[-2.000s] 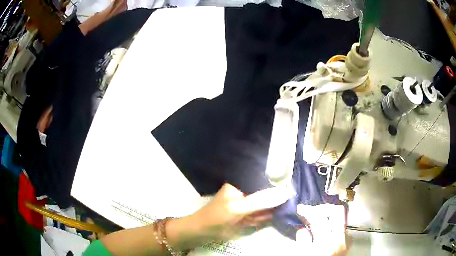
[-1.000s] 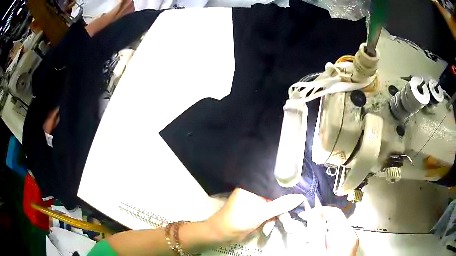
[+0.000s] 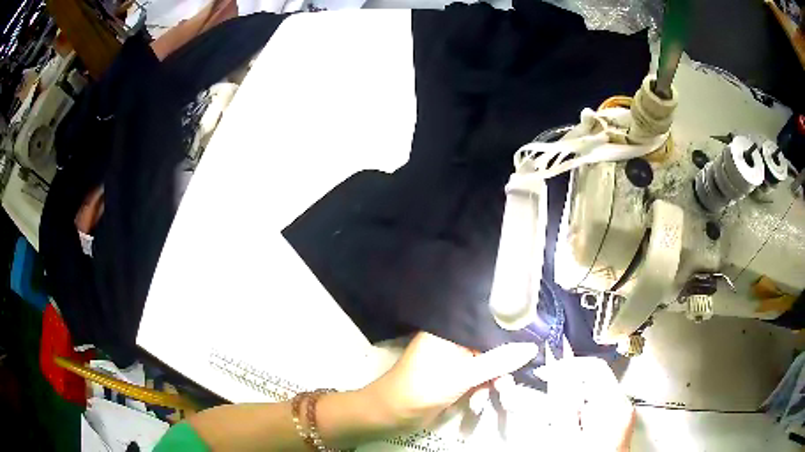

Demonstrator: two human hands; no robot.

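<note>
The dark navy garment piece [image 3: 441, 194] lies spread over the white table [image 3: 256, 229], and its near edge runs under the lamp, where it looks blue. My left hand [image 3: 441, 380], with a beaded bracelet at the wrist, pinches this edge between thumb and fingers just left of the needle area. My right hand [image 3: 596, 397] is at the cloth edge below the machine head, washed out by glare, so its fingers and anything in them are hard to make out. The cream-white sewing machine [image 3: 618, 238] stands at right. The needle and presser foot are not clear.
The LED lamp [image 3: 519, 256] hangs left of the machine head with a bundled white cord. Thread-guide cylinders [image 3: 731, 174] sit on the head. Dark garments [image 3: 115, 203] hang at left, with a person's arm [image 3: 199, 28] behind. Clear plastic [image 3: 618, 16] lies at the far edge.
Since two seconds ago, both hands have come close together at the cloth edge by the needle area. The blue cloth fold there has changed shape. Over the last second little has moved.
</note>
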